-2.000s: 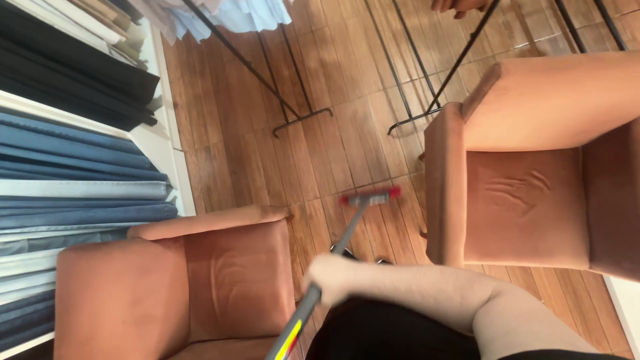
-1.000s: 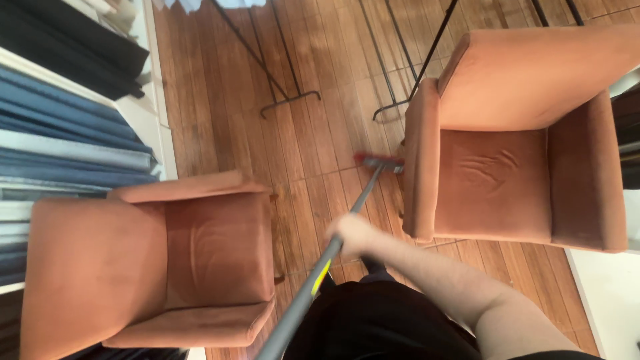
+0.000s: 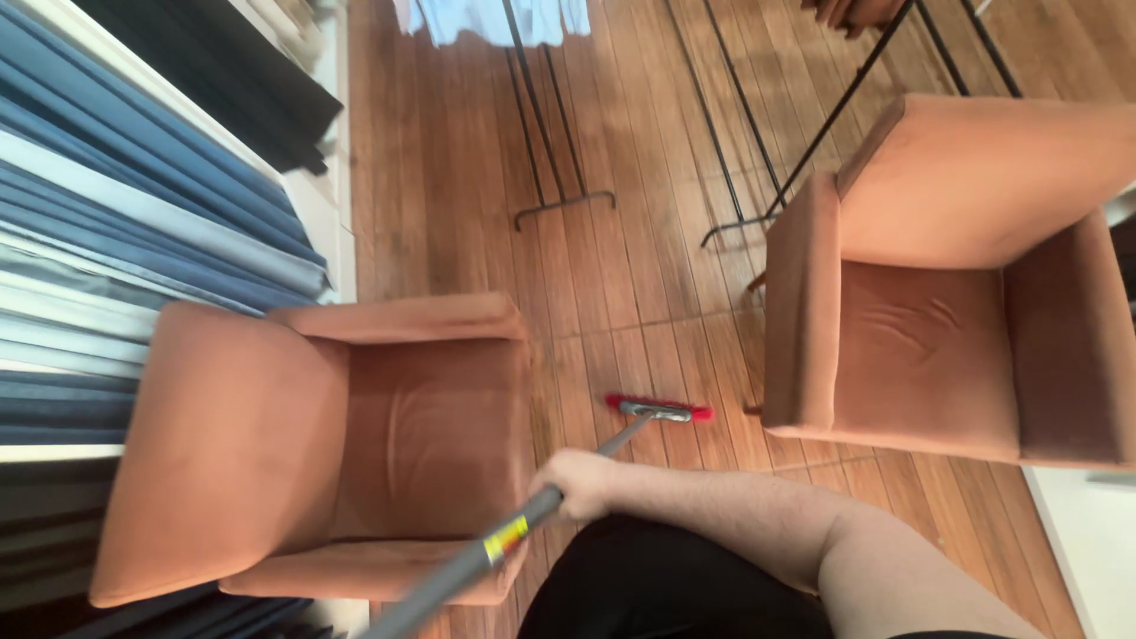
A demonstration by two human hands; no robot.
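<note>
My right hand (image 3: 577, 484) is closed around the grey handle of a push broom (image 3: 457, 568), whose shaft carries a yellow band with writing. The broom head (image 3: 657, 409), grey with red bristles, rests on the wooden floor (image 3: 621, 355) between two armchairs, ahead of my hand. The handle runs down to the lower left and out of the picture. My left hand is not in view.
A salmon upholstered armchair (image 3: 426, 435) stands left of the broom, another (image 3: 923, 346) to the right. Black metal clothes racks (image 3: 564, 208) stand on the floor ahead, one foot (image 3: 737, 229) near the right chair. Hanging blue trousers (image 3: 160, 195) line the left side.
The broom head has moved away from the right armchair, back to the left and closer to my body. My right hand has stayed closed on the handle.
</note>
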